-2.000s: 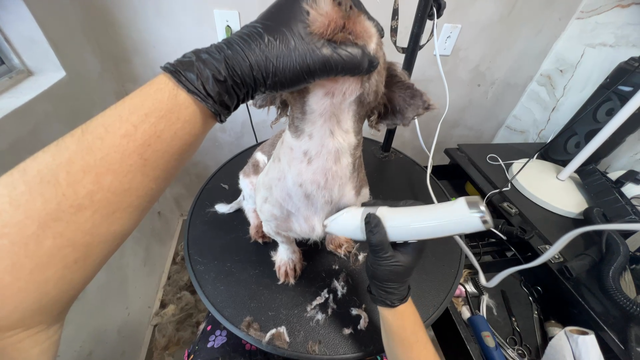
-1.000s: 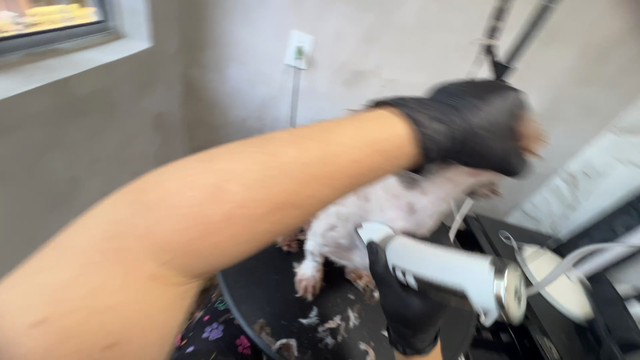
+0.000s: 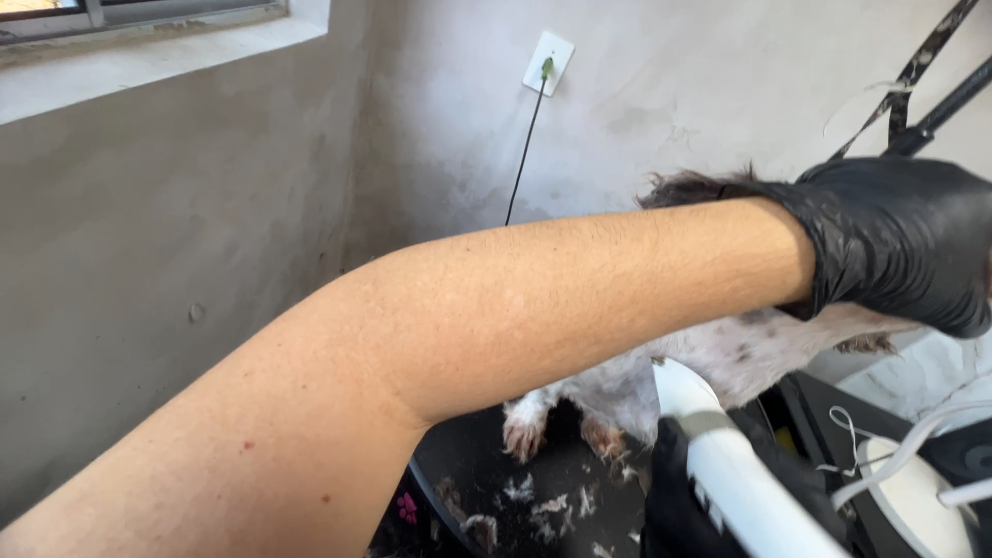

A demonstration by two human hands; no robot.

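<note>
A small dog (image 3: 759, 349) with close-clipped pale, spotted fur leans toward the right on a black round grooming table (image 3: 496, 480). My left hand (image 3: 899, 240), in a black glove, is closed about the dog's head or muzzle at the right edge; the face is hidden behind it. My left forearm crosses the view and covers part of the dog's body. My right hand (image 3: 682, 496), also gloved in black, grips white electric clippers (image 3: 744, 480), whose head touches the dog's chest or side. Both front paws (image 3: 527, 434) rest on the tabletop among cut tufts of fur (image 3: 550, 508).
Behind the dog, a black grooming arm (image 3: 942, 105) with a patterned strap (image 3: 922, 66) rises at upper right. A white lamp base (image 3: 914, 496) and cables stand on a black surface at lower right. A wall outlet (image 3: 549, 63) holds a plug with a thin cord.
My left hand has moved right with the dog's head, and the dog now leans that way instead of sitting upright facing me. The view has swung left.
</note>
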